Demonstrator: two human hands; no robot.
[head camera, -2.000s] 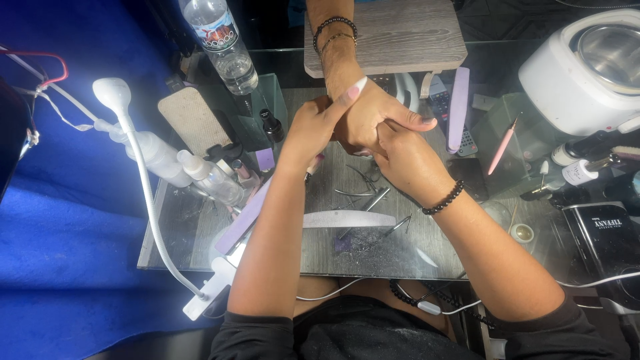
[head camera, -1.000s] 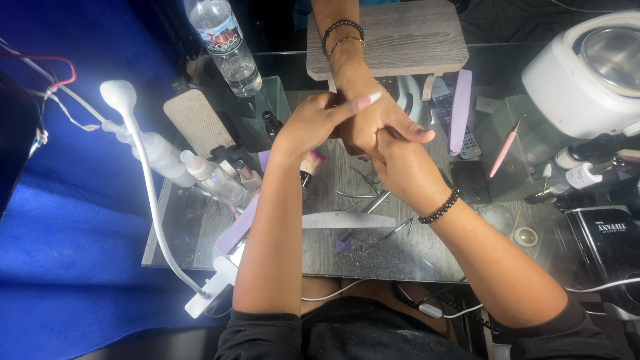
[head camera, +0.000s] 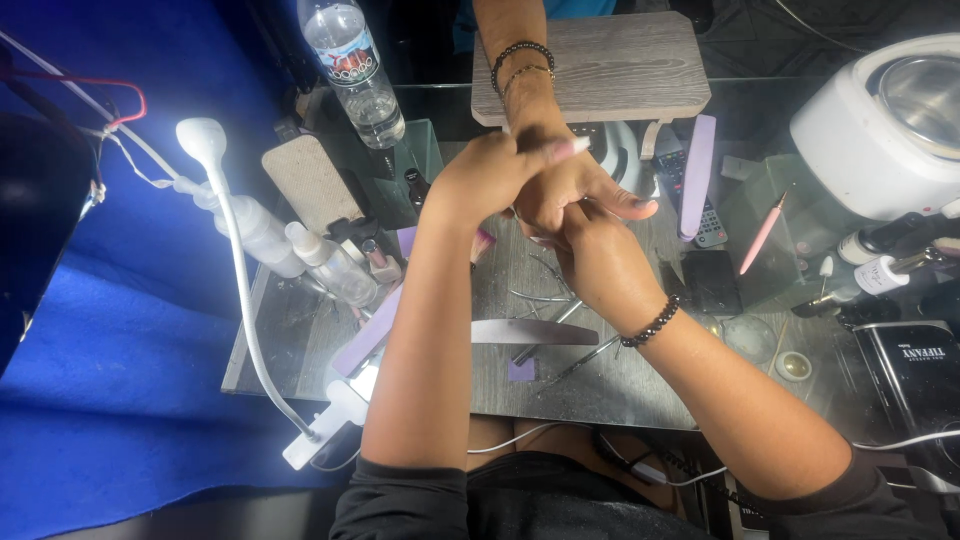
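Observation:
Another person's hand, with a beaded bracelet and a thin chain at its wrist, reaches in from the top of the head view. My left hand lies over the back of it near the wrist, slightly blurred, thumb extended. With a beaded bracelet on its wrist, my right hand grips the fingers of that hand from the right. Part of the held fingers is hidden. Below the hands lie a curved nail file, metal tools and a small purple buffer piece.
A wooden armrest is behind the hands. To the left stand a water bottle, a lamp and pump bottles. On the right are a purple file, a remote control, a pink pen-like tool and a white warmer.
My left hand has shifted slightly over the back of the other person's hand. My right hand keeps its grip on the fingers.

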